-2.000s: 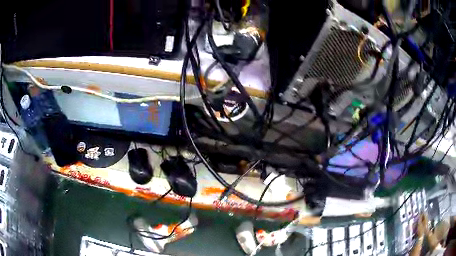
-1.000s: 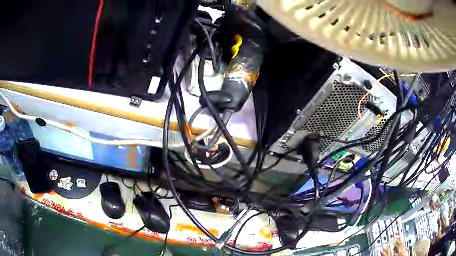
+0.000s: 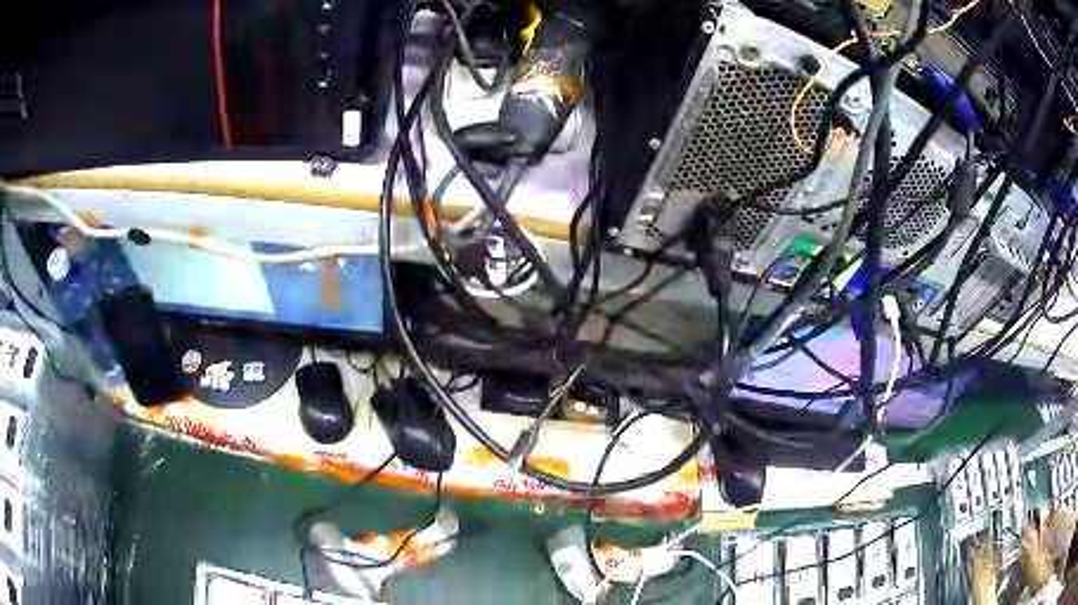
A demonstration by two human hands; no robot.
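Note:
Neither of my hands shows in the head view. On the green mat (image 3: 248,520) nearest me lie two white things wrapped in orange-red tape, perhaps scanners: one left of the middle (image 3: 384,555) and one near the middle (image 3: 603,565), with thin cords around them. A clear tray of white handheld units (image 3: 822,573) lies right of them. The corner of another tray (image 3: 254,585) shows at the bottom edge, left of the middle.
A tray stack (image 3: 18,437) stands at the left. Two black mice (image 3: 323,402) lie on the taped ledge. Tangled black cables hang before the metal PC (image 3: 751,142) and monitors (image 3: 272,284). Another person's fingers (image 3: 1040,555) show small at the lower right edge.
The view has tipped down since one second ago: the fan has left the top of the picture, and the mat, taped things and trays show again. No handled object has visibly moved.

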